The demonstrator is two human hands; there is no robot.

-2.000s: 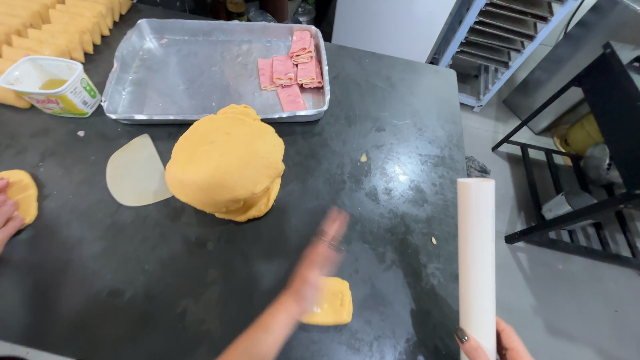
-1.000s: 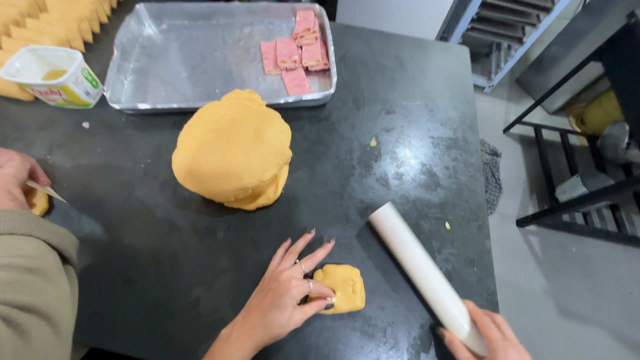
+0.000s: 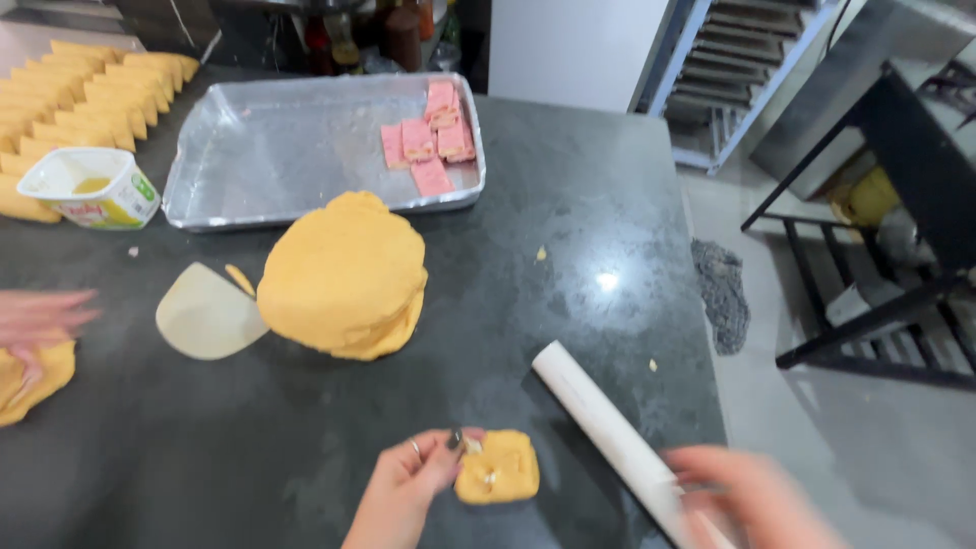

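My left hand [image 3: 415,476] pinches a small pale scrap between thumb and fingers at the left edge of a small rounded square of yellow dough [image 3: 499,469]. Pale bits show in a dent in that dough. Blurred by motion, my right hand [image 3: 732,488] is at the lower end of a white rolling pin or tube [image 3: 606,427], which lies slanted on the dark counter; whether the fingers grip it is unclear. A stack of yellow dough sheets [image 3: 343,274] rests farther back, beside a translucent dough scraper [image 3: 207,316].
A metal baking tray [image 3: 328,216] holds several folded pink slices [image 3: 418,139]. An open plastic tub [image 3: 114,194] and rows of yellow folded dough [image 3: 99,99] are at the back left. Another person's hand [image 3: 42,309] works over dough at the left edge. The counter [image 3: 686,305] ends on the right.
My left hand has drawn back from over the dough to its left edge and now pinches a pale scrap. The tube, upright in the earliest frame, lies slanted. The co-worker's scraper is back on the counter.
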